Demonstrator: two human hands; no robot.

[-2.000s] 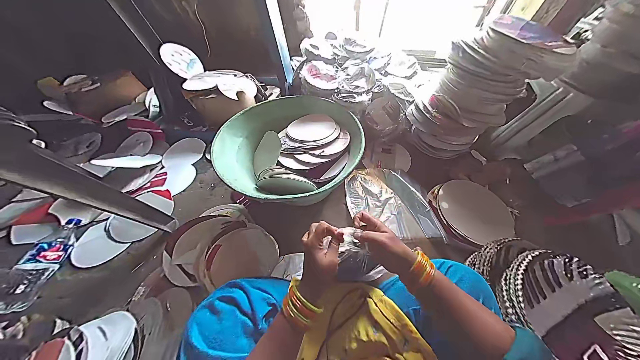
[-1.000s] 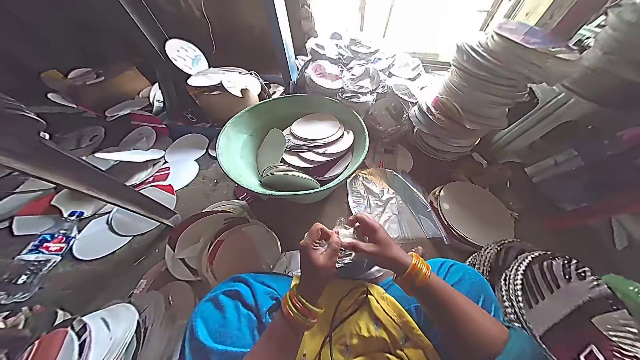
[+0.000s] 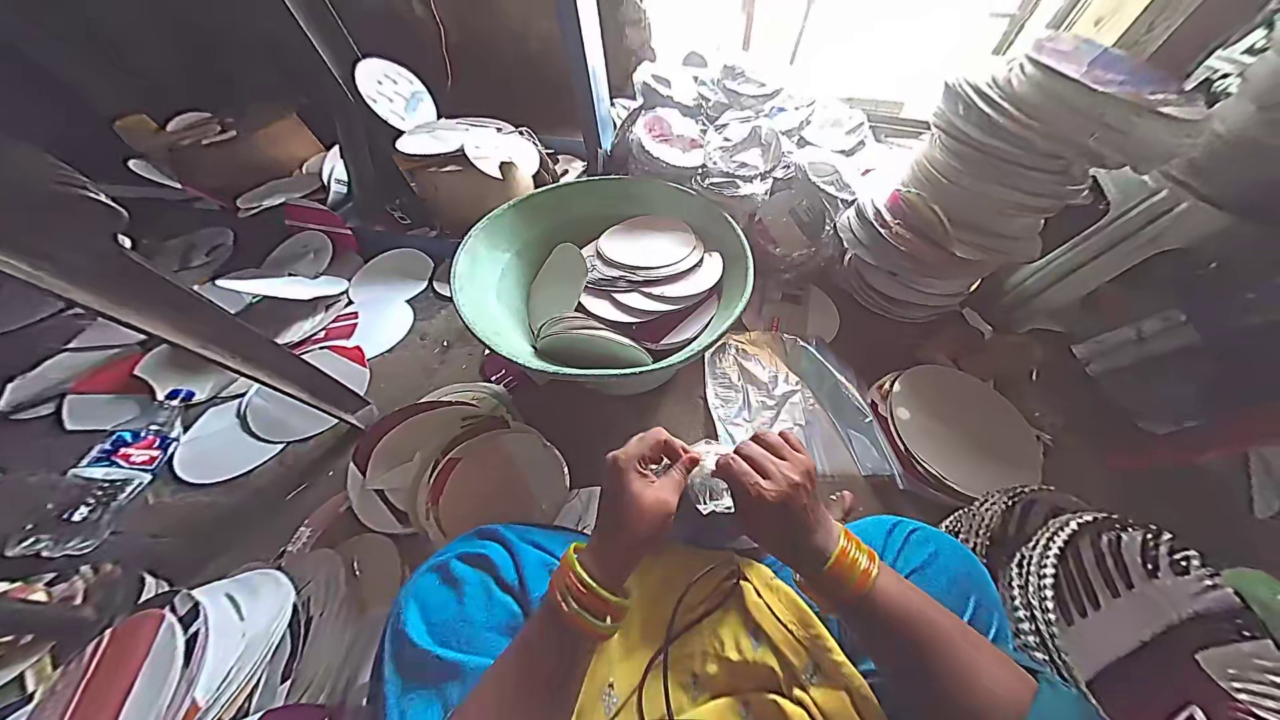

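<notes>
A small crumpled clear plastic bag (image 3: 711, 480) is pinched between my hands above my lap. My left hand (image 3: 645, 490) grips its left side with thumb and fingertips. Fingers of my right hand (image 3: 780, 492) are closed on the other side, close beside the left. Beyond them a green basin (image 3: 480, 290) holds a pile of round paper discs (image 3: 648, 243), some lying flat and some leaning on its wall. Flat clear plastic sheets or bags (image 3: 800, 405) lie on the floor just past my right hand. What the small bag contains, if anything, I cannot tell.
Disc stacks stand at the left (image 3: 500, 485) and right (image 3: 965, 430) of my knees. A tall leaning stack (image 3: 985, 180) and plastic-wrapped bundles (image 3: 745, 145) are at the back. Loose discs (image 3: 225, 440), a plastic bottle (image 3: 110, 480) and a slanting metal bar (image 3: 190, 310) occupy the left side.
My hands stay together on the small plastic bag while the fingers shift their grip. More of the bag shows below the fingers now. The basin and its discs look unchanged.
</notes>
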